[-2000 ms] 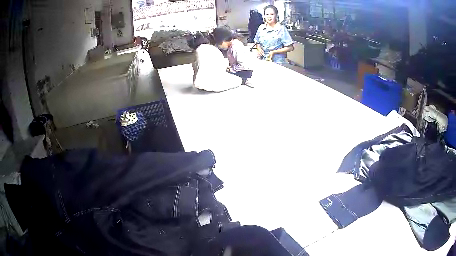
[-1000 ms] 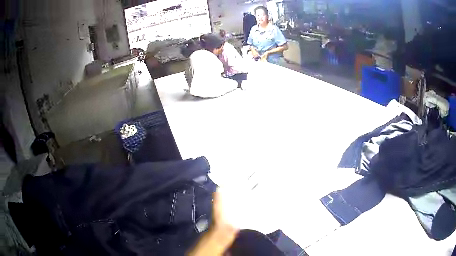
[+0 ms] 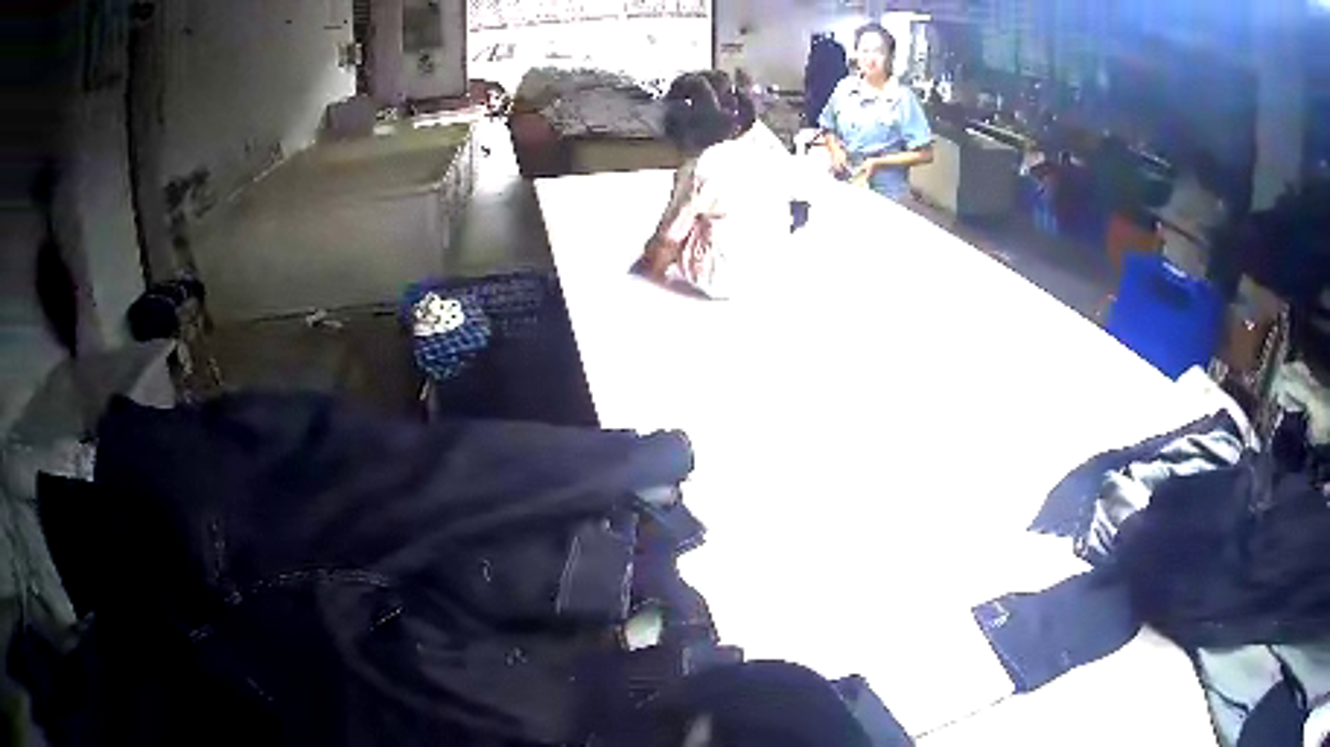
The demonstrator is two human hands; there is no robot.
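Note:
A large dark navy denim garment [image 3: 423,540] with pale stitching lies crumpled across the left and lower front of the view. A stitched panel [image 3: 595,566] shows on it near its right side. A dark curved denim piece [image 3: 773,708] lies at the bottom middle. Neither of my hands can be made out, and no tool shows.
The white table [image 3: 861,423] stretches away. More denim [image 3: 1225,547] lies at the right, with a cuff end [image 3: 1050,628] pointing left. A child [image 3: 715,219] sits at the far end; a person in blue [image 3: 875,132] is behind. A blue crate [image 3: 1164,314] stands right, a dark blue basket [image 3: 511,314] left.
A hand that reached over the garment's right edge a second ago is out of view. The view has shifted, so things sit further right. The child at the far end has changed posture.

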